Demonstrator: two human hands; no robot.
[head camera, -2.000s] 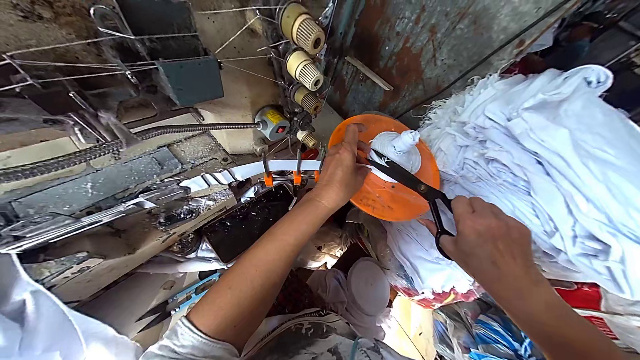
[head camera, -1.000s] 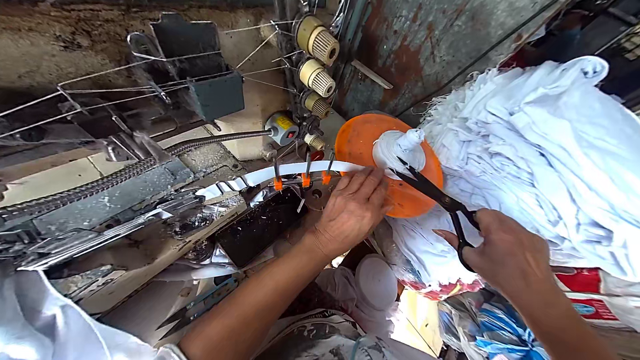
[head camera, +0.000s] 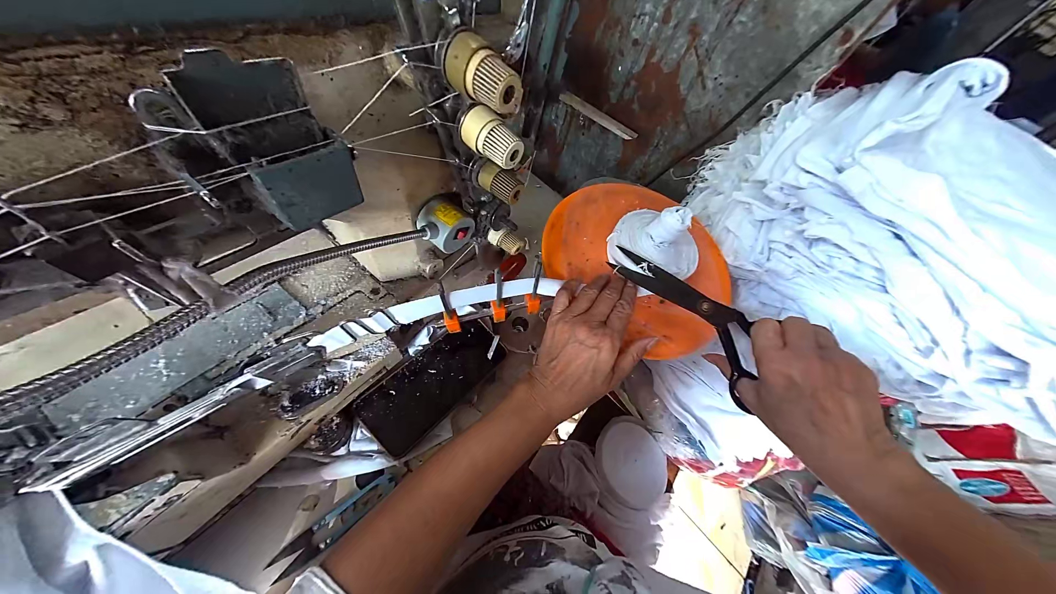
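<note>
Black-handled scissors (head camera: 701, 305) are in my right hand (head camera: 813, 379), their blades reaching left over an orange plastic disc (head camera: 586, 223). White fabric tape is wound around a white cone (head camera: 660, 235) on that disc. My left hand (head camera: 590, 342) lies at the disc's left edge, its fingers over the white tape strip (head camera: 474, 295); whether they pinch it is hard to see. From there the strip runs left through metal guides with orange bases (head camera: 499, 309). The scissor tips are just above my left fingertips, and the blades look nearly closed.
Tension knobs (head camera: 491, 136) with threads stand above the guides. A grey switch box (head camera: 445, 224) and a metal-sheathed cable (head camera: 330, 254) are at the left. A dark phone-like slab (head camera: 429, 392) lies below the strip. A large pile of white fabric (head camera: 891, 231) fills the right side.
My left hand has moved off the blades and cone area, down and left to the tape by the guides. The scissor blades were open a second ago and are now closer together.
</note>
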